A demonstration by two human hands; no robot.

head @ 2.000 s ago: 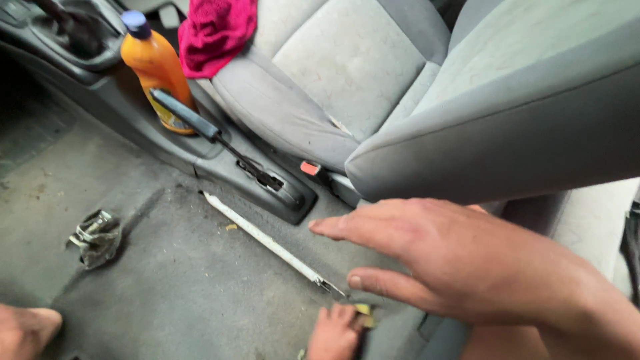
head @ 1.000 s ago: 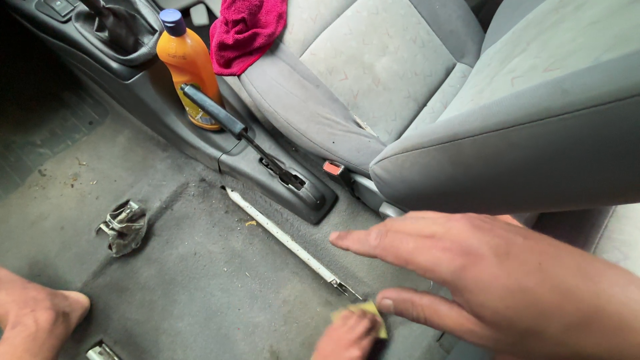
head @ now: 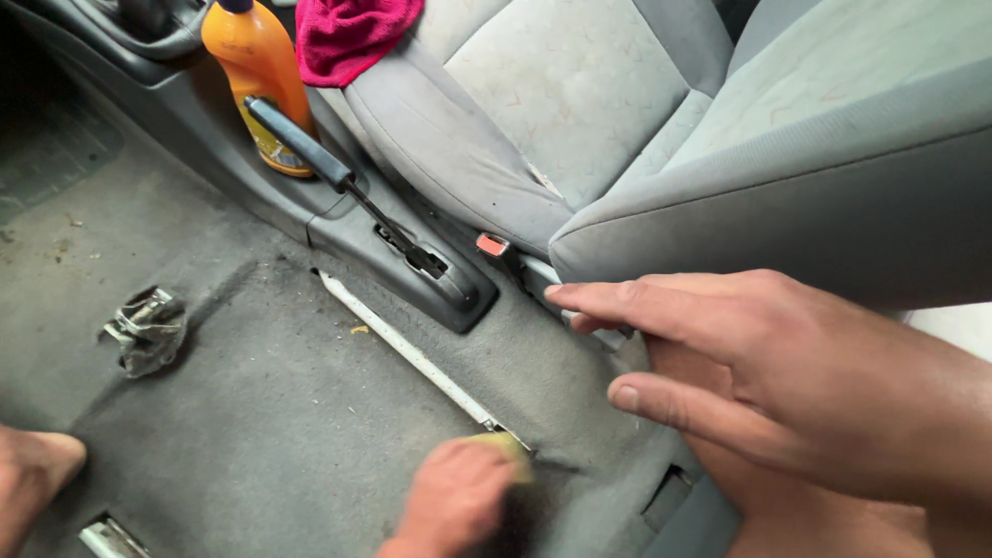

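Note:
My left hand (head: pixel 461 492), blurred at the bottom centre, is closed on a yellow sponge or pad (head: pixel 508 453). The sponge is beside the near end of a long pale metal seat rail (head: pixel 411 356) on the grey car carpet (head: pixel 256 434); its contact with the floor is partly hidden. My right hand (head: pixel 721 356) is large at the right, back upward, thumb and fingers apart, with nothing visible in it. Its fingertips are near the red seat-belt buckle (head: pixel 492 244) beside the seat.
An orange bottle (head: pixel 260 85) stands behind the handbrake lever (head: pixel 298 143) on the console. A pink cloth (head: pixel 353 35) lies on the grey seat (head: pixel 573 93). A crumpled, metal-fitted piece (head: pixel 147 329) and another rail end (head: pixel 112 539) are at left, near bare skin, possibly a foot (head: pixel 35 473).
My left hand and the sponge have shifted left beside the near rail end since the last earlier frame. My right hand stays open with its fingers apart.

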